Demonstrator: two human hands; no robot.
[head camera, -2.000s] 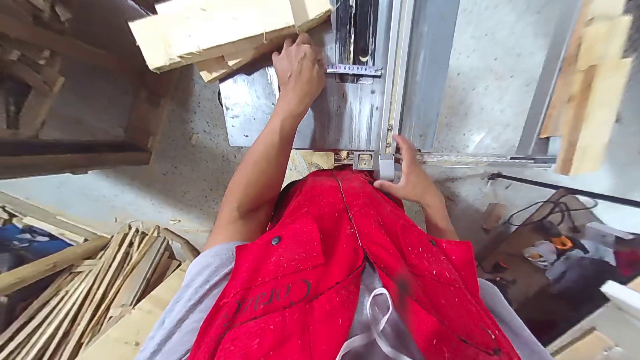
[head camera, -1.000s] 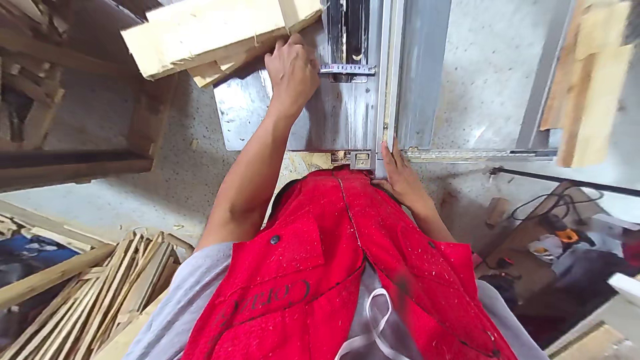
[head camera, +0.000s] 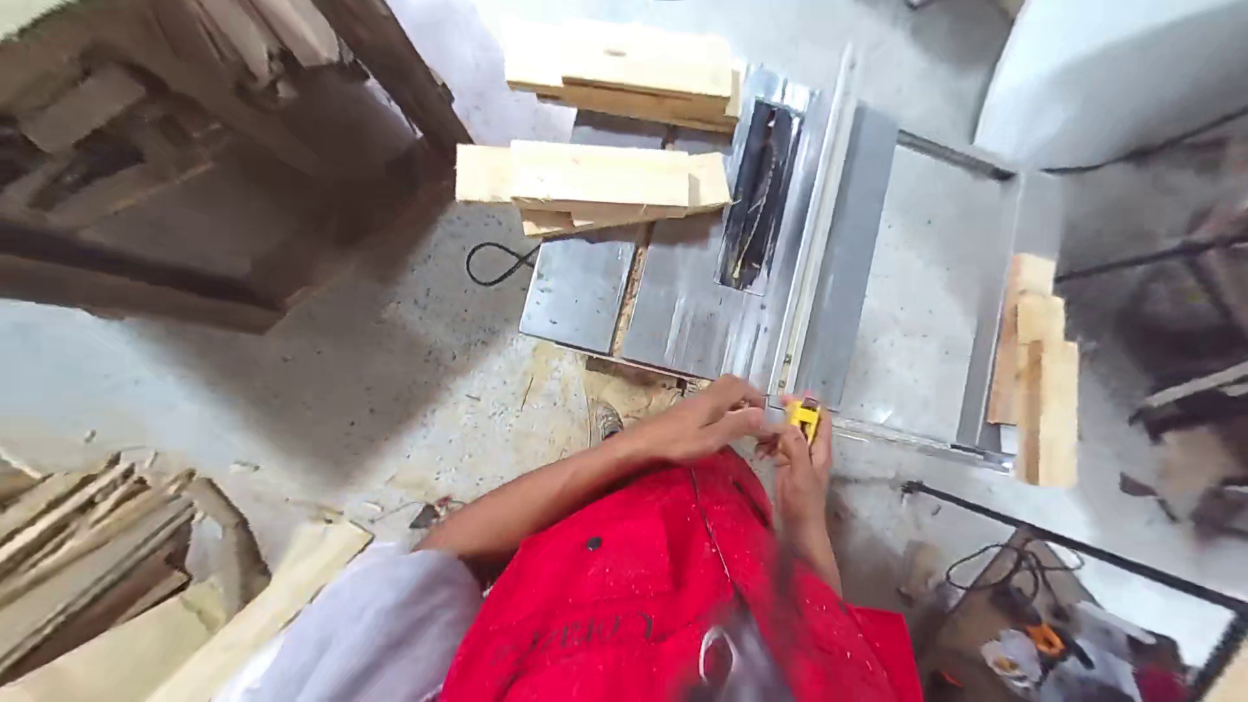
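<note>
My right hand (head camera: 804, 458) is closed around a yellow tape measure (head camera: 805, 417) at the near end of the table saw's rip fence (head camera: 817, 234). Just left of it is my left hand (head camera: 717, 421), its fingers bent close to the tape measure; whether they grip anything is hidden. Both hands are over the near edge of the metal saw table (head camera: 682, 302). Farther along, a dark slot (head camera: 759, 195) opens in the table top. Stacked wooden boards (head camera: 600, 175) lie on the table left of the slot, with a second stack (head camera: 634, 73) behind them.
More boards (head camera: 1048, 390) rest on the frame at the right. Wood strips (head camera: 88, 546) are piled at the lower left, below a wooden bin (head camera: 224, 302) of offcuts. A black cable (head camera: 502, 263) loops on the floor. Tools and a cord lie at the lower right.
My left hand has come back from beside the boards and the slot to my right hand. The tape strip across the slot is gone from there. The view has shifted widely.
</note>
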